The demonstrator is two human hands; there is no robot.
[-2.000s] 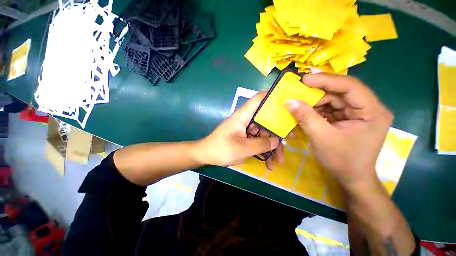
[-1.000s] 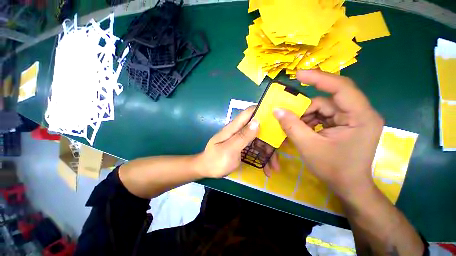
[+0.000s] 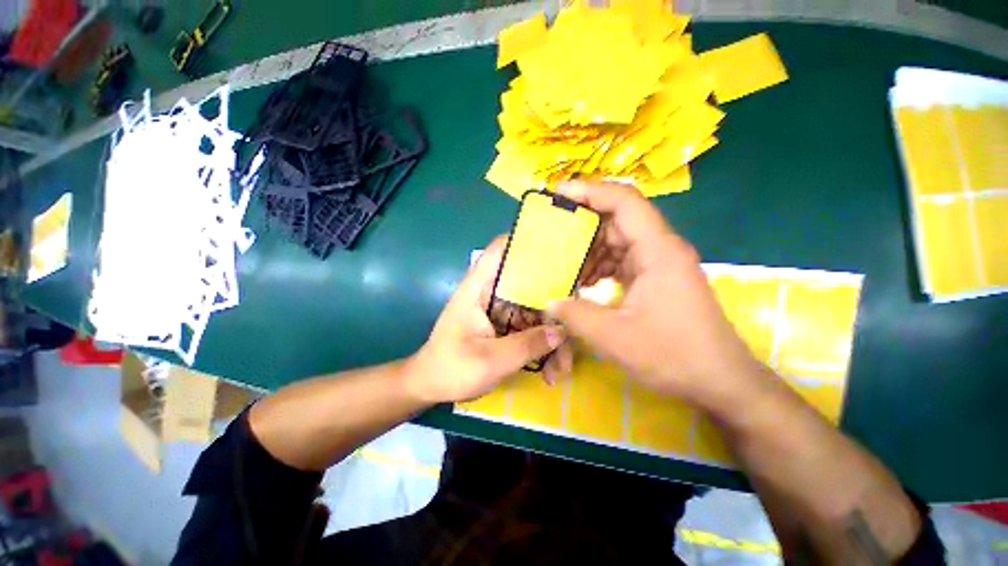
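Note:
A black plastic frame (image 3: 510, 320) is held tilted above the bench. A yellow adhesive pad (image 3: 546, 252) lies flat within its upper part, and the grid at its lower end is partly covered by fingers. My left hand (image 3: 470, 352) grips the frame from the left and below, thumb across the lower end. My right hand (image 3: 652, 304) is on its right side, fingers at the top right corner and thumb at the pad's lower right edge. A sheet of yellow stickers (image 3: 790, 321) lies below, partly hidden by my hands and forearm.
A heap of loose yellow pieces (image 3: 597, 100) lies behind the frame. A pile of black frames (image 3: 332, 155) and white waste matrix (image 3: 166, 227) lie to the left. Spare sticker sheets (image 3: 959, 194) are at right. A pale rail (image 3: 442, 33) borders the green bench (image 3: 365, 299). A cardboard box (image 3: 188, 407) is below left.
The yellow pad now lies flat and aligned within the frame. My right fingers have closed onto the frame's top right edge, and my right thumb has moved down the pad. The whole view has shifted.

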